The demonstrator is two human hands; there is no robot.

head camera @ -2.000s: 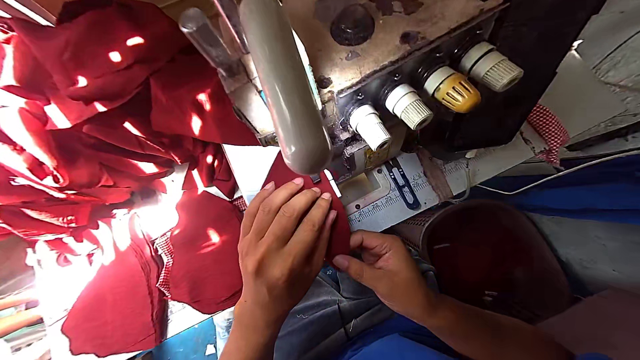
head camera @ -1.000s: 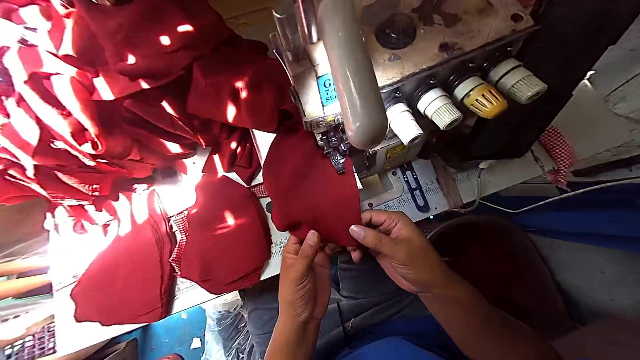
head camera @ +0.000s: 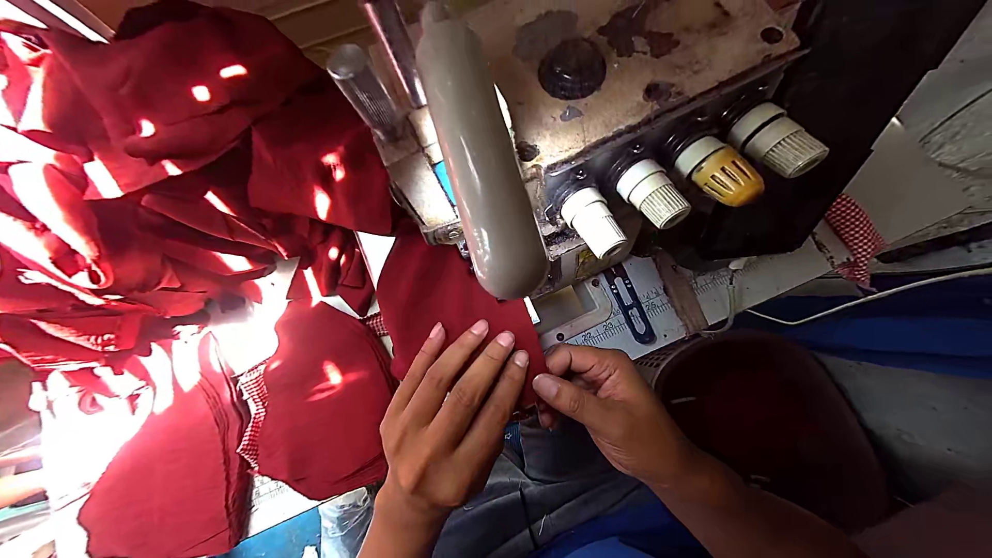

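A curved piece of red fabric (head camera: 457, 298) lies under the head of an overlock sewing machine (head camera: 573, 85). Flat on its near part rests my left hand (head camera: 457, 411), fingers slightly spread and pointing toward the machine. My right hand (head camera: 597, 395) pinches the fabric's near right edge between thumb and forefinger. A rounded grey machine part (head camera: 480, 155) hides the needle and presser foot. More cut red pieces (head camera: 322, 403) are stacked to the left, with red-and-white checked fabric (head camera: 253, 415) between the stacks.
A large heap of red cloth (head camera: 178, 155) fills the left side. White and yellow tension knobs (head camera: 721, 170) line the machine's front. A measuring tape runs along the table edge, near a blue slotted piece (head camera: 629, 306). A dark bin (head camera: 767, 418) stands at right; a white cord (head camera: 876, 294) crosses above it.
My left hand has gone from holding the fabric's near edge to lying flat on top of it. My right hand stays at the edge. The view has shifted slightly.
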